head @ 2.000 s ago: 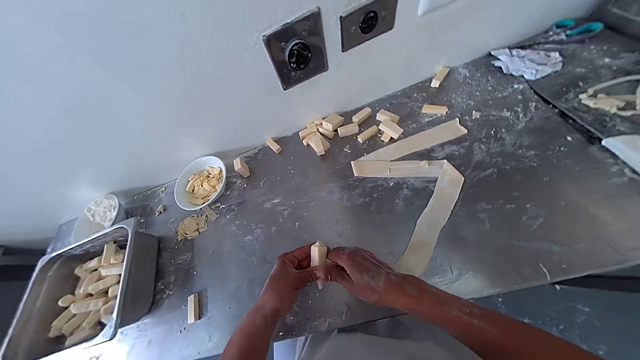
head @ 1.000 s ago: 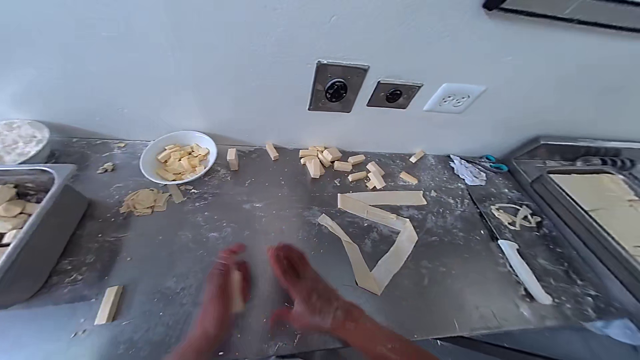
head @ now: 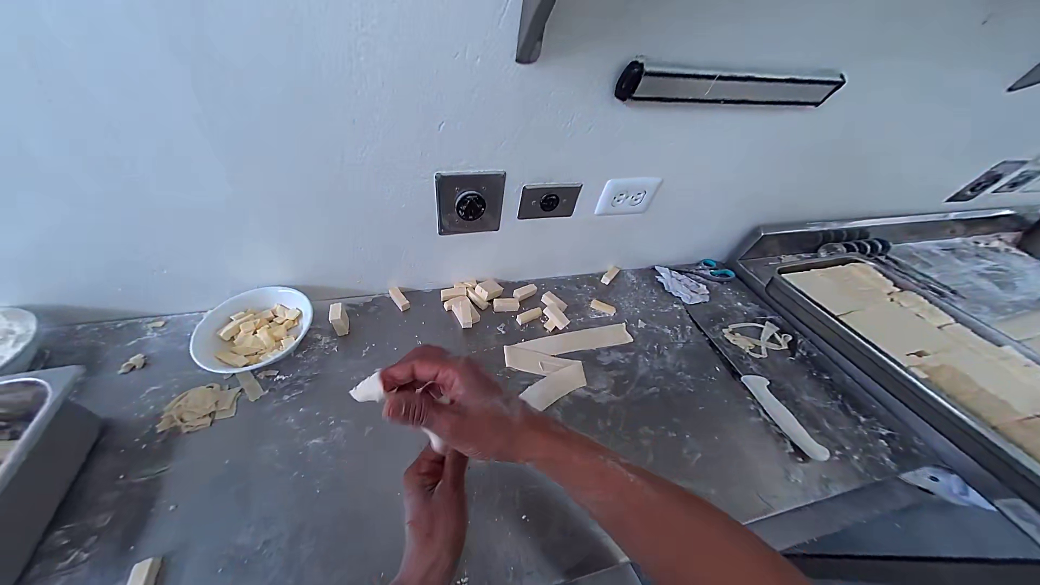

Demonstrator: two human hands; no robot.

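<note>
My right hand (head: 447, 402) is closed around a pale dough piece (head: 368, 388), whose end sticks out to the left past the fingers. Below it, my left hand (head: 436, 496) pinches the lower end of pale dough (head: 435, 441); whether a cheese stick lies inside is hidden. A long dough strip (head: 569, 341) lies folded in a zigzag on the steel table, its near end behind my right wrist. Behind it, by the wall, several cheese sticks (head: 505, 305) lie in a loose heap. One more stick (head: 145, 571) lies at the bottom left edge.
A white bowl (head: 301, 341) of cheese pieces stands left, with flat dough scraps (head: 197, 408) before it. A steel pan (head: 61, 455) is far left. To the right are a white-handled knife (head: 784, 417), dough trimmings (head: 757, 339), scissors (head: 715, 271) and a tray of dough sheets (head: 894, 325).
My hands, apart one second ago, are now close together on pale dough, the right above the left. The dough strip's near end has shifted toward my hands. The view has swung right and up.
</note>
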